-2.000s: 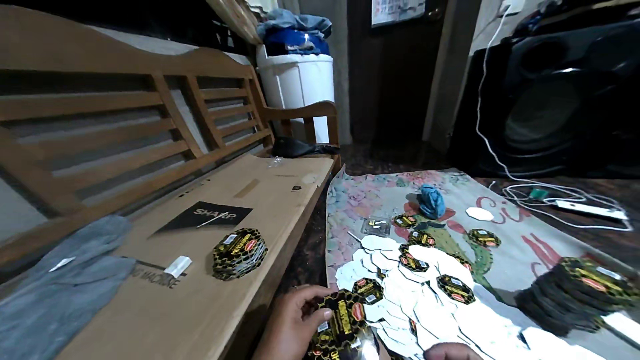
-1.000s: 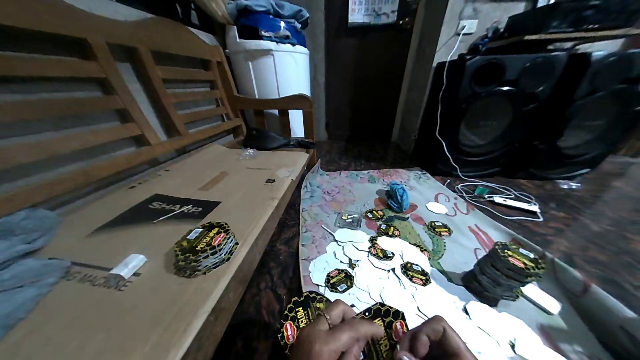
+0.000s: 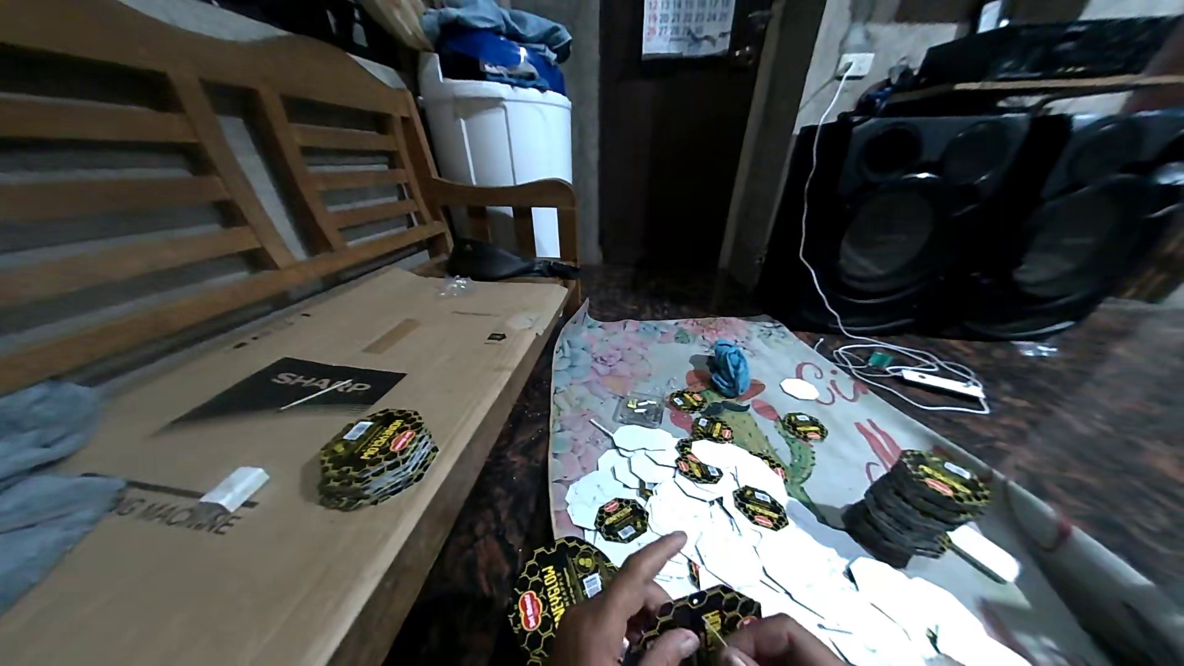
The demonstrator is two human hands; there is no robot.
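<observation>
At the bottom middle, my left hand [image 3: 624,606] holds a black and yellow octagonal card tag [image 3: 708,606] with a honeycomb print. My right hand [image 3: 777,643] meets it at the tag's lower edge, fingertips pinching a thin pale strand or stick. Another such tag [image 3: 555,592] shows beside my left hand; whether the hand holds it is hidden. Beyond the hands lies a spread of white-backed tags [image 3: 731,518], with several printed sides up. One stack of tags [image 3: 377,458] stands on the cardboard at left, a taller stack [image 3: 916,504] on the mat at right.
A wooden bench [image 3: 499,407] covered with flattened cardboard [image 3: 277,555] runs along the left, bearing a grey cloth [image 3: 46,499] and a small white block [image 3: 235,488]. On the floor mat [image 3: 629,347] are a blue bundle [image 3: 730,368] and a small clear box [image 3: 639,409]. A power strip [image 3: 943,383] lies beyond.
Two seconds ago my hands were apart, the left holding a tag; now both meet at one tag. My left index finger has lifted away since one second ago.
</observation>
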